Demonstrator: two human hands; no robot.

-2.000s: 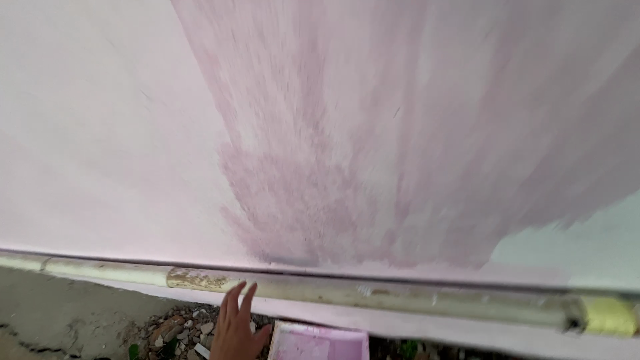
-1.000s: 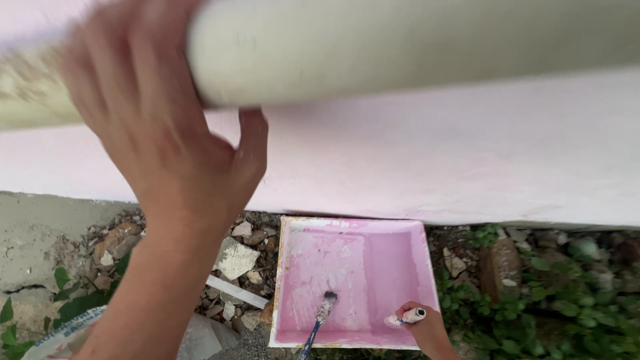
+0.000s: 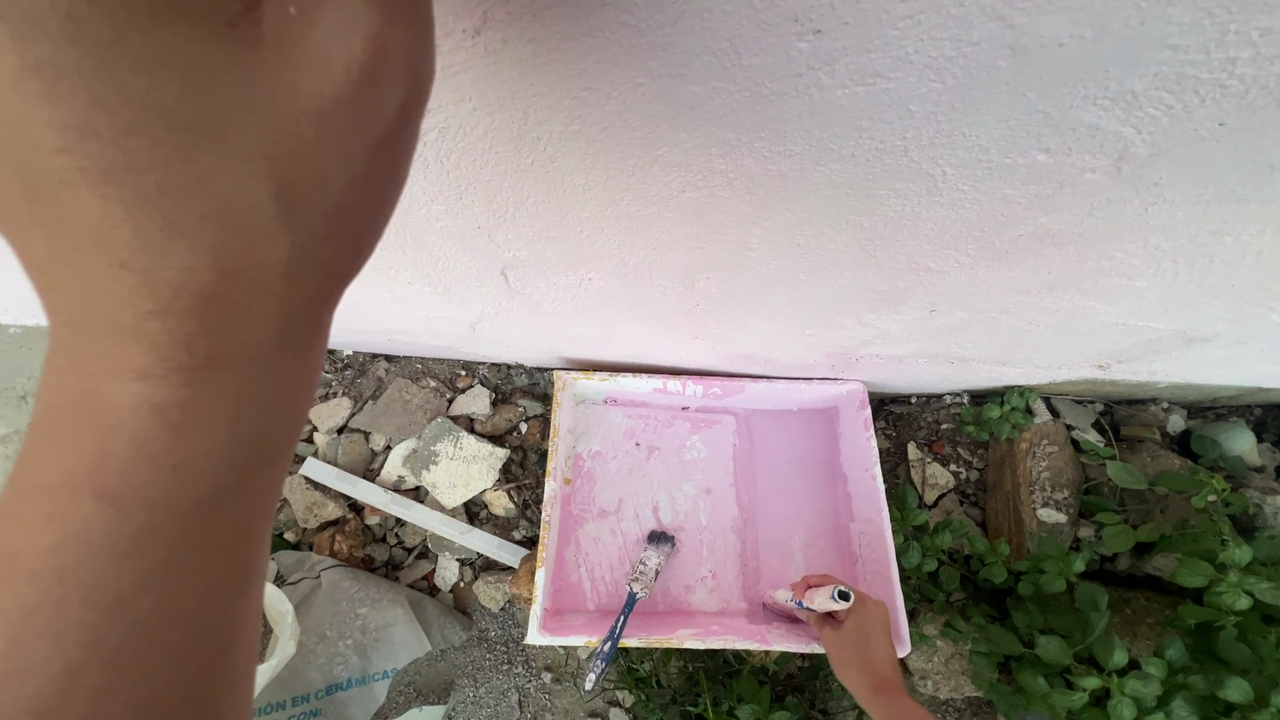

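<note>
My right hand [image 3: 855, 625] grips a paint-smeared paintbrush [image 3: 825, 599], its handle end toward me and its head low in the right part of a pink paint tray [image 3: 548, 500]. Pink paint lies in that deeper part. A second paintbrush [image 3: 628, 620], with a blue handle and dark bristles, leans over the tray's near rim, its bristles inside. My left hand [image 3: 220, 130] is raised large and close at the upper left. Its fingers are outside the view, so what they hold is hidden. Behind the tray stands a pale pink painted wall [image 3: 800, 220].
Stone rubble [image 3: 455, 460] and a white strip [image 3: 415, 510] lie left of the tray. A printed plastic sack [image 3: 350, 620] is at the lower left. Leafy plants [image 3: 1110, 600] and a brown block [image 3: 1035, 485] are on the right, below the wall.
The long pale pole, with my left hand at it a second ago, is out of view. The right hand, out of view two seconds ago, came into view with the brush at the tray.
</note>
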